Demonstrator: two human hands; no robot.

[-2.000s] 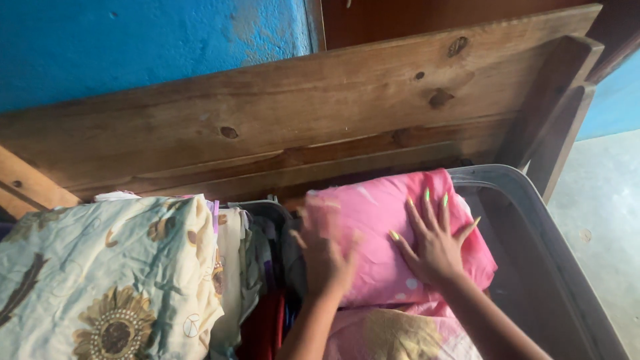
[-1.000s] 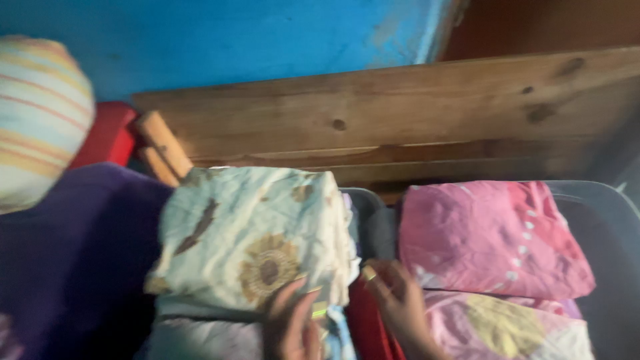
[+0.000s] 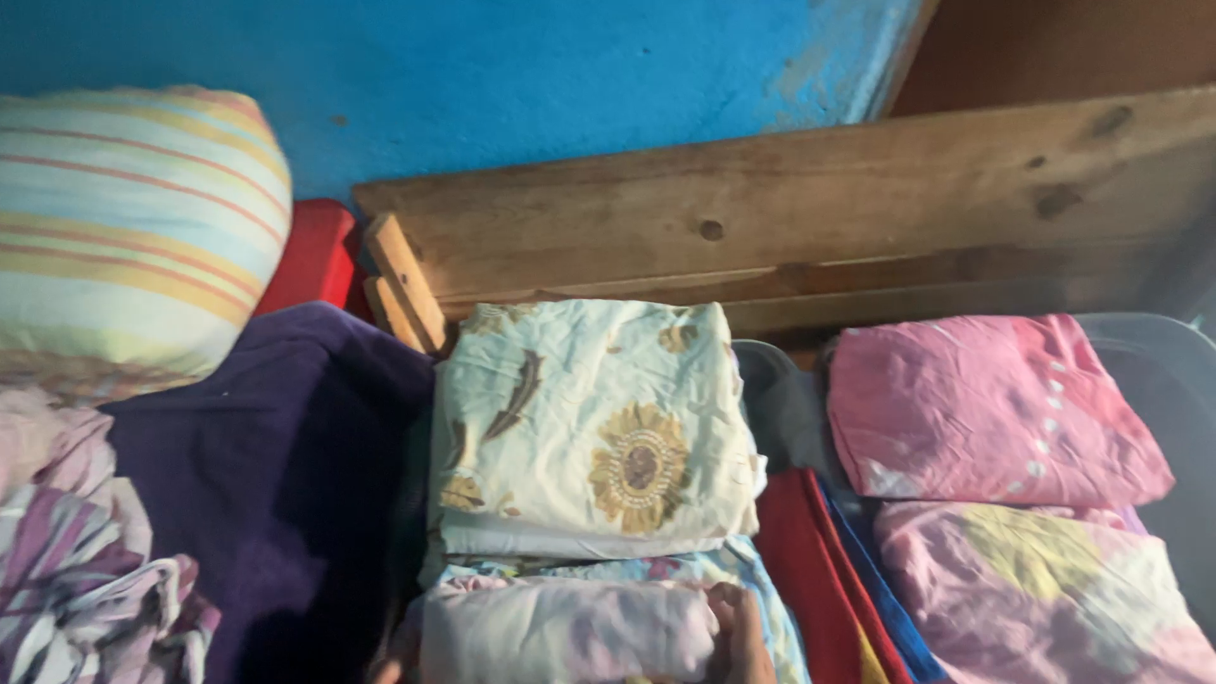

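At the bottom centre, a folded pale pink and white cloth lies between my two hands. My right hand grips its right side. Only a small part of my left hand shows, at the cloth's left side by the frame's lower edge. Just behind is a stack topped by a folded cream cloth with a sunflower print. To the right, a folded pink cloth and a pink, yellow and white cloth sit in a clear plastic bin.
A wooden board runs behind the stacks, against a blue wall. On the left are a striped pillow, a red object, a dark purple cloth and crumpled clothes. Red cloth stands between the stacks.
The view has swung left. My hands have left the pink cloth, where they lay two seconds ago, and are now at the pale folded cloth in front of the sunflower stack.
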